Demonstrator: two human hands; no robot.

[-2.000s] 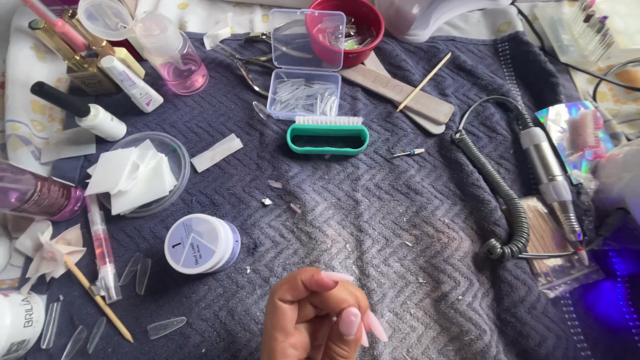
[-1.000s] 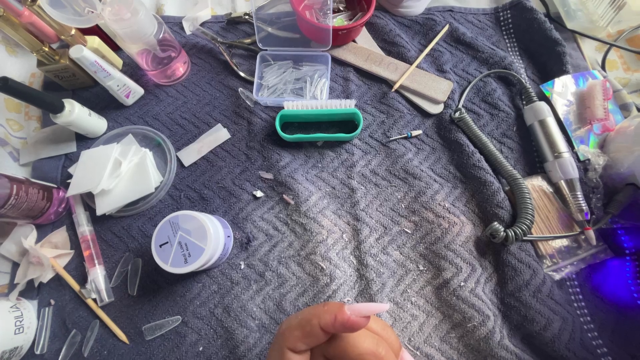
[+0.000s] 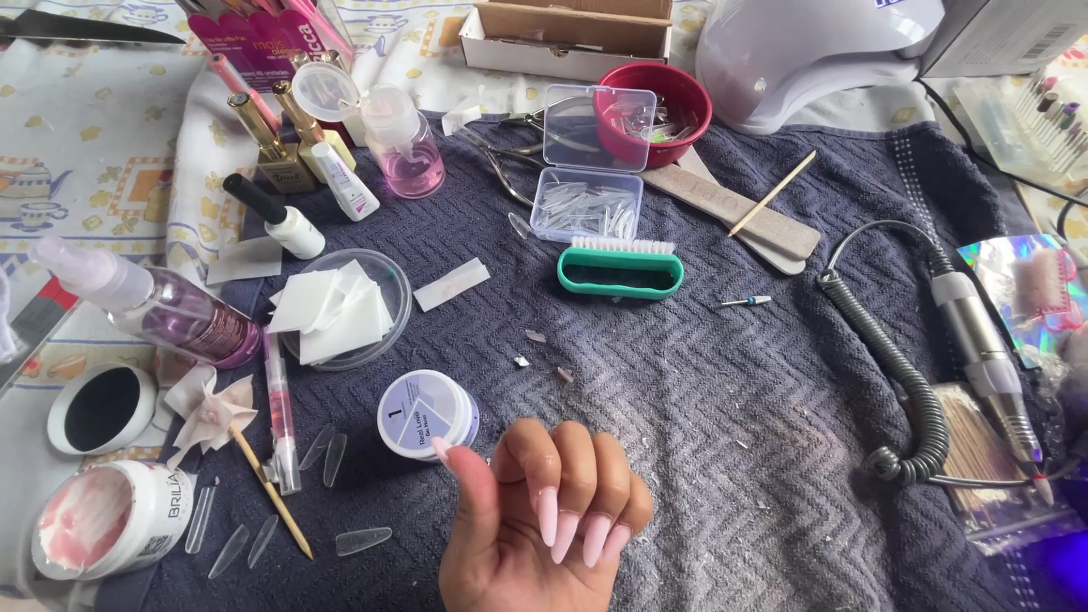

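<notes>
My left hand (image 3: 548, 518) is at the lower middle, palm up, holding nothing. Its fingers curl loosely over the palm and show long pale pink nails; the thumb stands apart, its tip over the edge of a white-lidded gel jar (image 3: 425, 415). My right hand is not in view. Beyond the hand lie a green nail brush (image 3: 620, 270), bristles away from me, and an open clear box of nail tips (image 3: 586, 206). White lint-free wipes (image 3: 331, 310) rest in a round clear dish. An open jar of pink gel (image 3: 110, 520) stands at the lower left.
An electric nail drill (image 3: 977, 331) with a coiled cord lies right, by a bag of wooden sticks (image 3: 977, 433). Spray bottle (image 3: 178, 310), pump bottle (image 3: 404, 157) and polish bottles (image 3: 293, 229) stand left. Nail files (image 3: 731, 204), a red bowl (image 3: 693, 93) and a white lamp (image 3: 816, 59) are farther back.
My left hand now shows its palm, with fingers curled and thumb apart; one second ago its fingers lay low at the frame's bottom edge. The view now takes in more of the table.
</notes>
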